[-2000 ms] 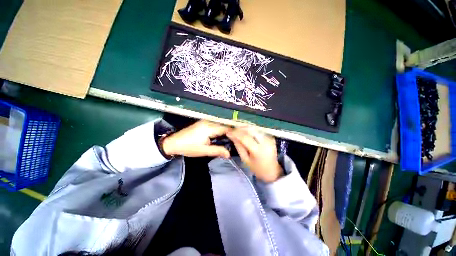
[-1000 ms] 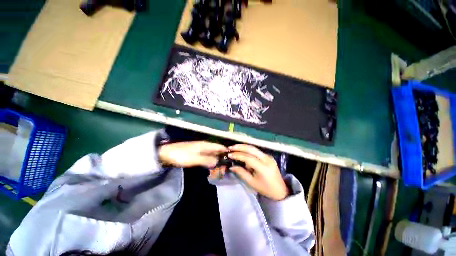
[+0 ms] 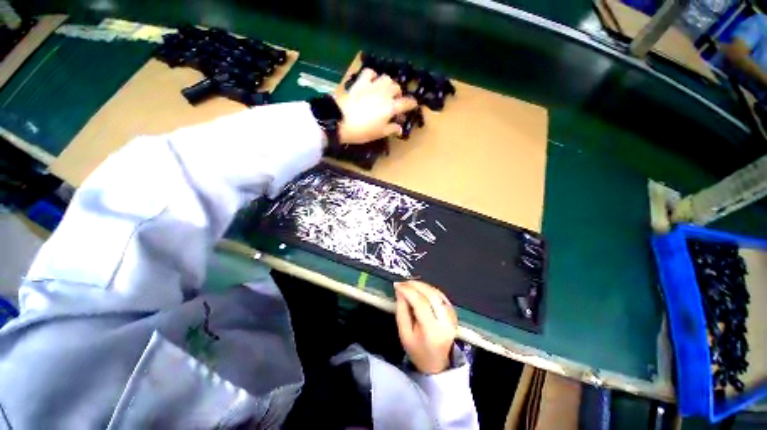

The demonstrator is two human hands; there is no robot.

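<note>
Glossy black bodies [image 3: 433,91] stand in rows on the tan board [image 3: 488,151] behind the tray. My left hand [image 3: 370,107] is over these bodies with its fingers among them; whether it grips one is hidden. My right hand [image 3: 427,323] is at the bench's front edge, just in front of the tray, with its fingers curled; I cannot tell whether it holds anything. The long black tray [image 3: 471,269] holds a heap of thin silver-white pins [image 3: 336,222] at its left and middle, and small black parts [image 3: 531,252] at its right end.
A left tan board [image 3: 126,117] carries many black bodies [image 3: 219,55]. A blue bin [image 3: 673,319] with black pieces stands at the right of the green bench [image 3: 597,252]. A dark belt runs behind the bench. Another person's arm [image 3: 744,55] shows at the top right.
My hands were together around a black piece at the bench edge and are now apart. My left hand has reached forward to the bodies. The view has shifted, showing more of the bench's far side.
</note>
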